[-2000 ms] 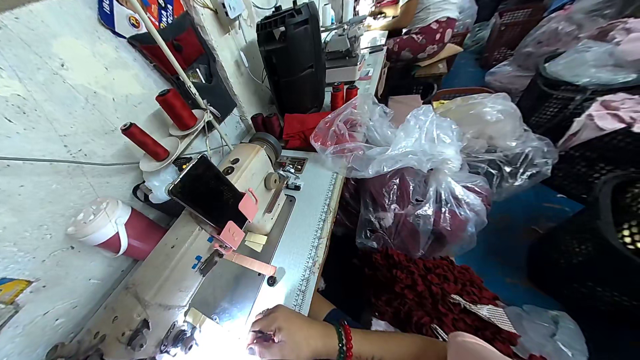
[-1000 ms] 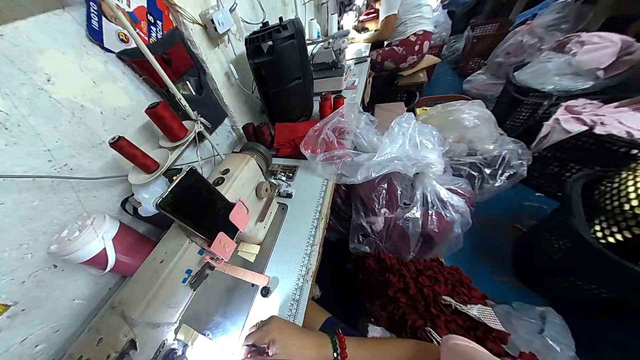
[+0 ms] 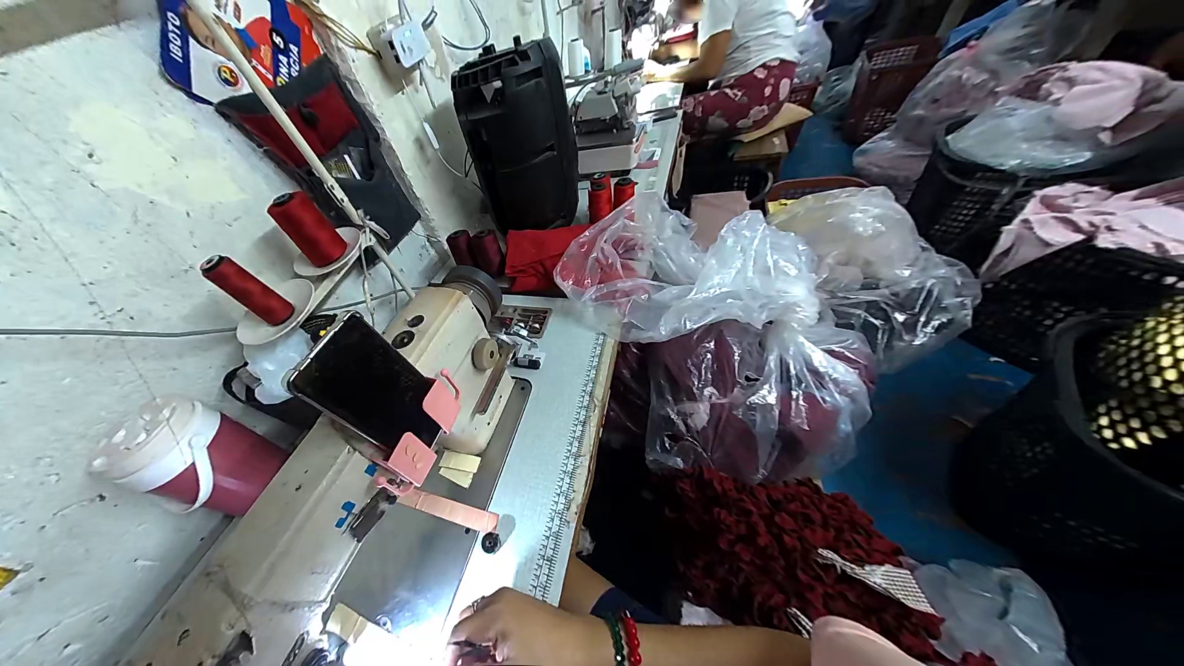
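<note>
One hand (image 3: 518,629), with a green and a red bead bracelet at its wrist, lies at the bottom edge on the bed of an industrial sewing machine (image 3: 430,324). Its fingers are curled around a small dark thing that I cannot make out, beside the brightly lit needle area. Which hand it is appears to be my right; my left hand is out of the picture. A black phone (image 3: 365,379) in a pink holder stands on the machine. Red thread cones (image 3: 245,289) sit on the thread stand behind it.
Plastic bags of maroon cloth (image 3: 758,398) and a dark red ruffled pile (image 3: 786,546) lie right of the table edge. A pink and white jug (image 3: 194,458) stands by the wall. A black speaker (image 3: 515,134) is farther back, and a person (image 3: 740,74) sits beyond. Black baskets (image 3: 1064,462) stand at right.
</note>
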